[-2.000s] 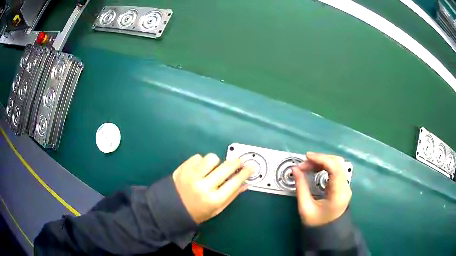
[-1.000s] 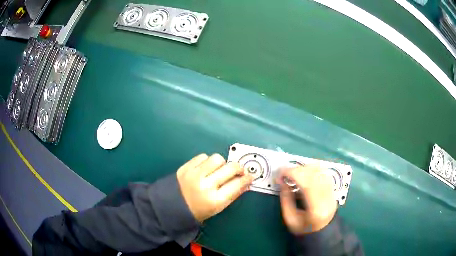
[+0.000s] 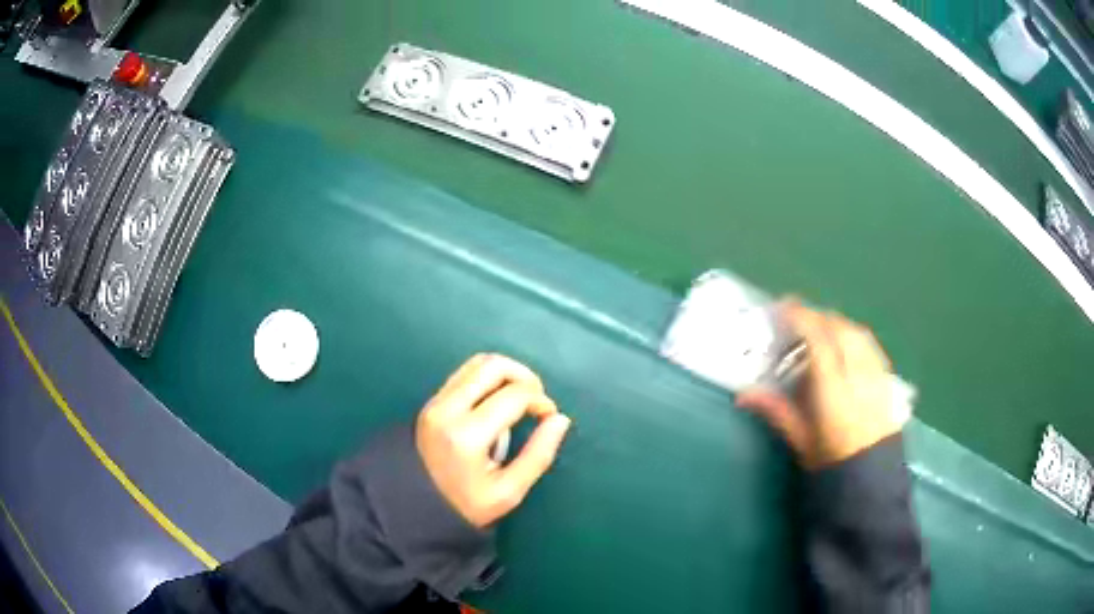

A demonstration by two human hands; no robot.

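Observation:
My right hand [image 3: 840,384] grips a silver three-ring plate [image 3: 722,330]. The plate is motion-blurred, lies across the seam between mat and belt, and is partly covered by the hand. My left hand [image 3: 492,438] is over the mat, left of the plate and apart from it, with fingers curled and thumb near the fingertips. A small pale patch shows inside its curl; I cannot tell what it is. A loose white disc [image 3: 287,345] lies flat on the mat to the left.
Another three-ring plate [image 3: 486,108] lies on the green belt [image 3: 720,168]. Stacked plates [image 3: 138,222] stand at the left bench edge below a red button [image 3: 131,70]. Another plate [image 3: 1063,470] is at the right edge. A pale container [image 3: 1019,48] is at the upper right.
My right hand has moved the worked plate up and right, off its place on the mat. My left hand has come away from the plate. The belt plate shows farther right and lower.

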